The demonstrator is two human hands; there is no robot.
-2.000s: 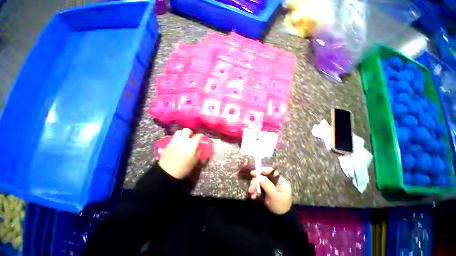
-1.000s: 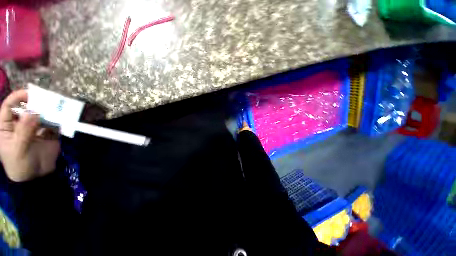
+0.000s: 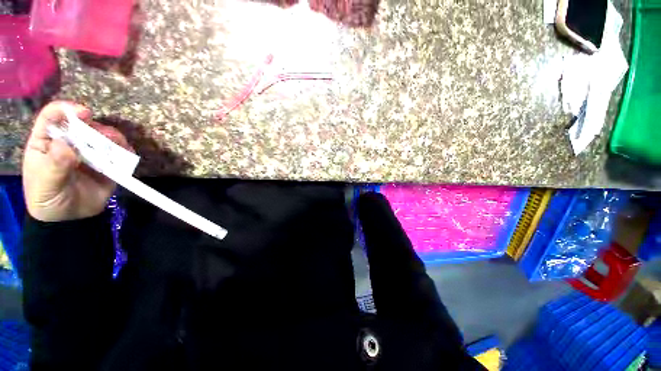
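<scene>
My left hand (image 3: 64, 170), at the left over the bench edge, is closed on a white paper slip (image 3: 105, 151) and a slim white pen (image 3: 177, 211). The pen points down to the right over my dark clothing. My right sleeve reaches up to the bench edge, but the right hand itself is hidden. Pink moulded pieces (image 3: 83, 25) lie at the upper left, cut by the frame edge. Two thin pink scrap strips (image 3: 301, 76) lie on the speckled bench (image 3: 435, 94).
A phone (image 3: 584, 22) and crumpled white paper (image 3: 591, 94) lie at the upper right, beside a green crate (image 3: 641, 87). Below the bench are a blue crate of pink pieces under shiny film (image 3: 449, 217), a red object (image 3: 611, 272) and stacked blue crates (image 3: 591, 333).
The view has swung down from the large pink stack, then levelled somewhat. The slip and pen are now in my left hand; my right hand has dropped from the bench out of sight.
</scene>
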